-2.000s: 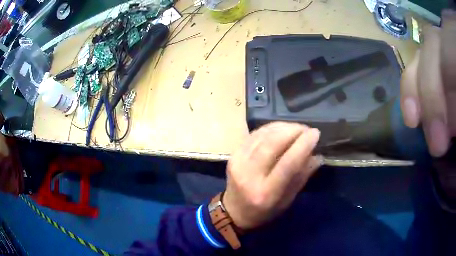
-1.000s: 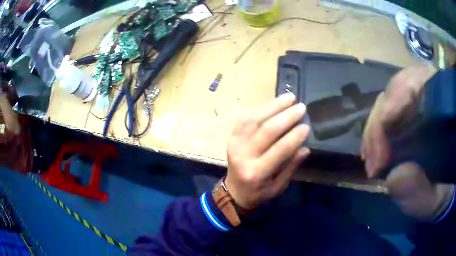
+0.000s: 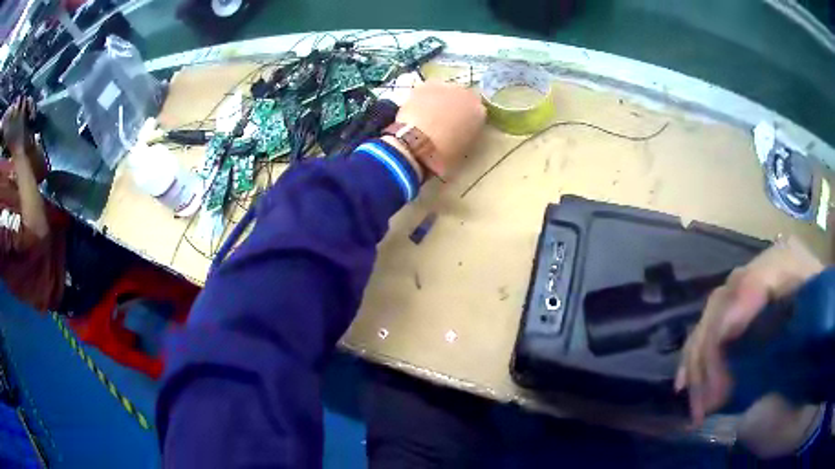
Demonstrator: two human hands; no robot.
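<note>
The black speaker cabinet [image 3: 641,302] lies at the bench's front right, microphone recess facing up and port panel [image 3: 552,284] on its left end. My left hand [image 3: 444,124] is away from it, reaching over the bench back beside the yellow tape roll. Its fingertips are hidden, so I cannot tell if it holds anything. My right hand [image 3: 746,316] is over the cabinet's right part, blurred, wrapped around a thick dark blue body that looks like the electric screwdriver [image 3: 787,343]. Its tip cannot be made out.
Scrap circuit boards [image 3: 343,87] heap at back left, near a white bottle [image 3: 165,180]. The tape roll [image 3: 517,99] and a thin wire [image 3: 549,128] lie at the back, a round speaker driver [image 3: 789,174] back right. A person's arm [image 3: 32,206] shows at far left.
My left hand has left the cabinet's port end and moved up and back to the tape roll. The view has shifted, so bench things sit lower. My right hand is still over the cabinet.
</note>
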